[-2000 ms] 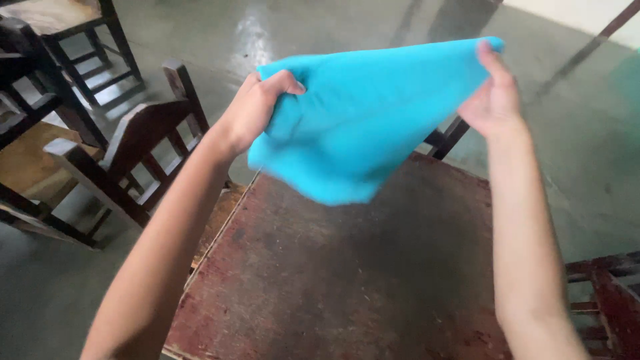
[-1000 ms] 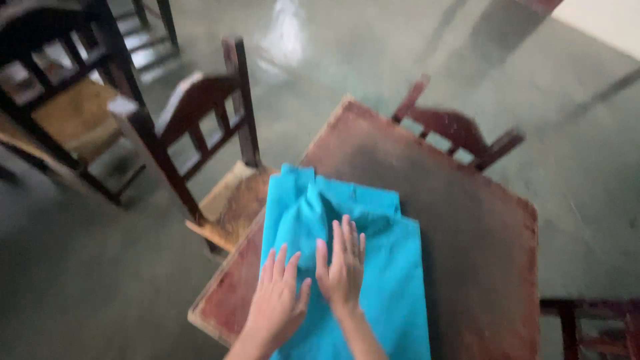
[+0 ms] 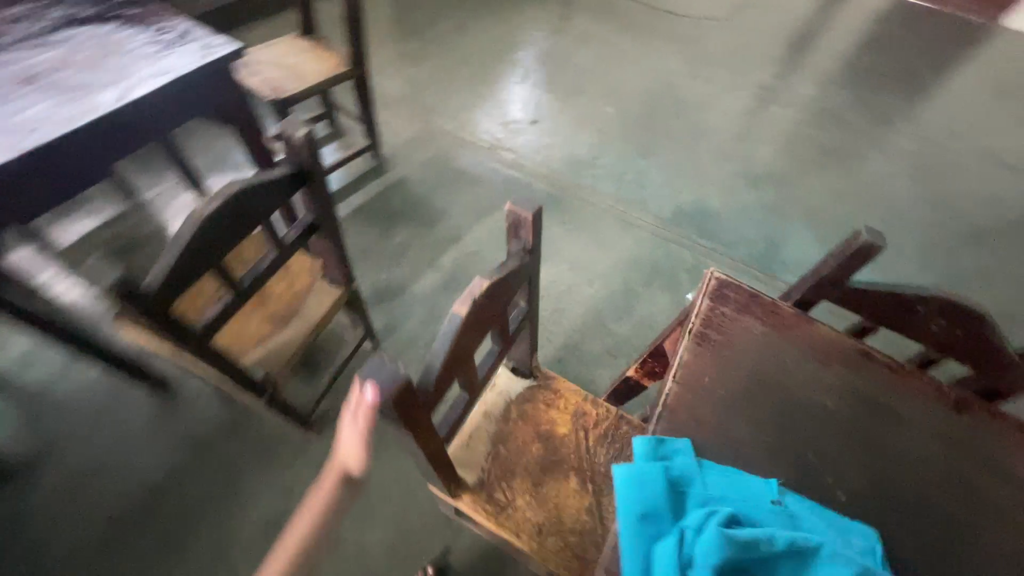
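Note:
My left hand (image 3: 354, 432) is raised beside the back post of a wooden chair (image 3: 520, 320), its fingertips by the top of the post; whether they touch cannot be told. Its fingers look extended and close together, with nothing seen held. The turquoise cloth (image 3: 736, 520) lies rumpled on the corner of the dark reddish wooden table (image 3: 784, 384), cut off by the bottom edge of the view. My right hand is out of sight. The chair has a worn brown seat and stands against the table's left side.
Another wooden chair (image 3: 232, 232) stands farther left, near a dark table (image 3: 120, 88) with a shiny top. One more chair (image 3: 296, 68) is behind it. A chair back (image 3: 928, 320) rises beyond the table's far edge. Smooth grey-green floor (image 3: 640, 144) lies between them.
Two seconds ago both hands held the cloth up; one second ago both were over it on the table. Now my left hand is away from it, beside the chair. The view has swung left.

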